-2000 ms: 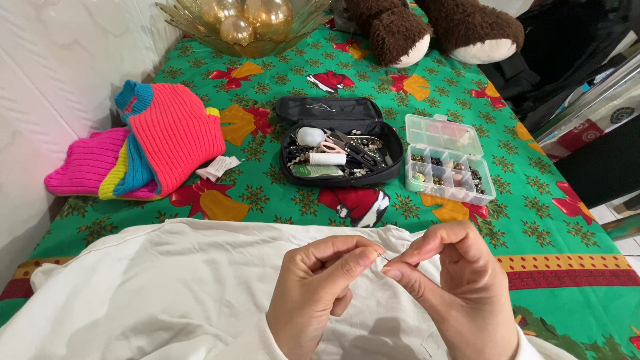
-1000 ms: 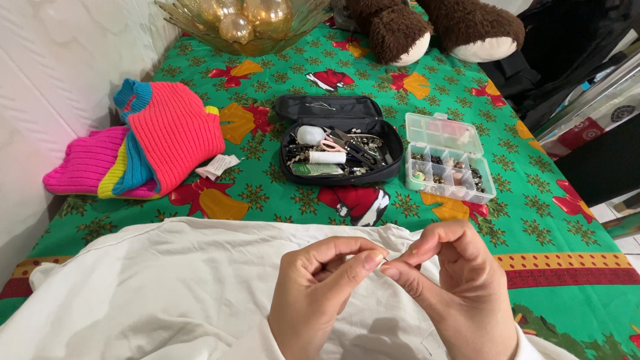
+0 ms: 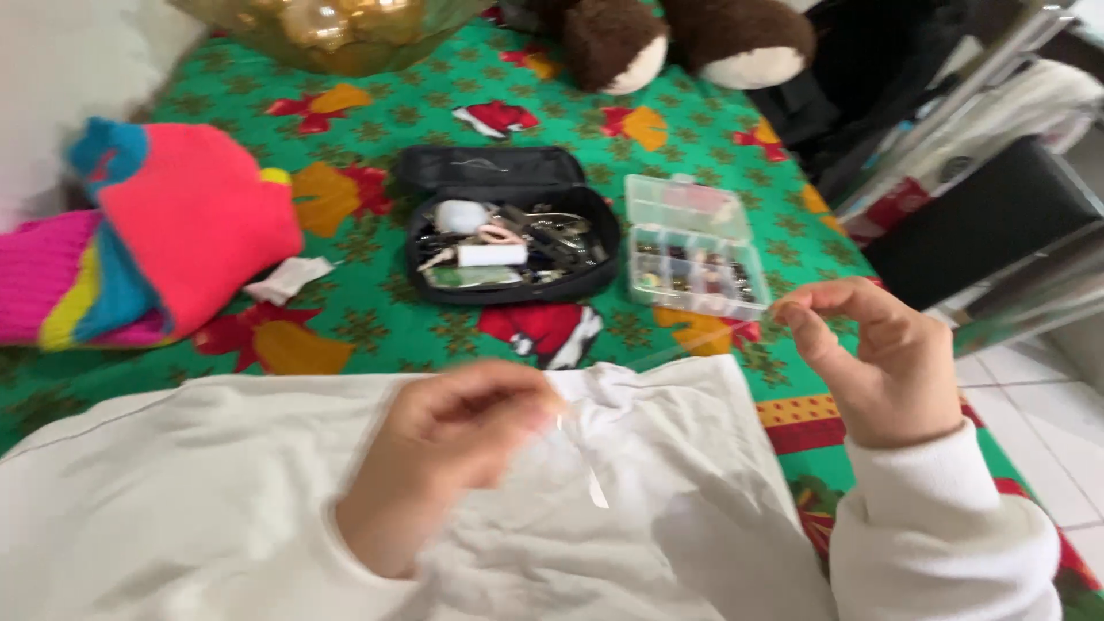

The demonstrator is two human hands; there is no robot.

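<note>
My left hand [image 3: 457, 448] is blurred over the white cloth [image 3: 259, 492], with finger and thumb pinched on a thin strand. A narrow white strip [image 3: 593, 483] hangs below its fingertips. Farther right and higher, my right hand [image 3: 880, 354] pinches a thin, pale thread [image 3: 699, 341] that runs toward the left hand. Just behind the right fingertips lies a clear plastic compartment box [image 3: 699, 302] with beads, its lid up. A black zip case [image 3: 517, 293] stands unzipped to its left, holding a white spool [image 3: 492, 255], pink-handled scissors [image 3: 498, 235] and small metal pieces.
Folded knitwear [image 3: 198, 224] in bright colours and a small white tag [image 3: 291, 280] lie at the left. A golden glass bowl [image 3: 345, 52] with shiny balls stands at the back. Brown plush feet [image 3: 612, 43] rest beside it. The patterned green tablecloth [image 3: 414, 345] ends at the right over a tiled floor.
My hands were close together, fingertips nearly meeting; now they are wide apart, the right one moved right and up. A thread shows between them, and the white strip has come into sight.
</note>
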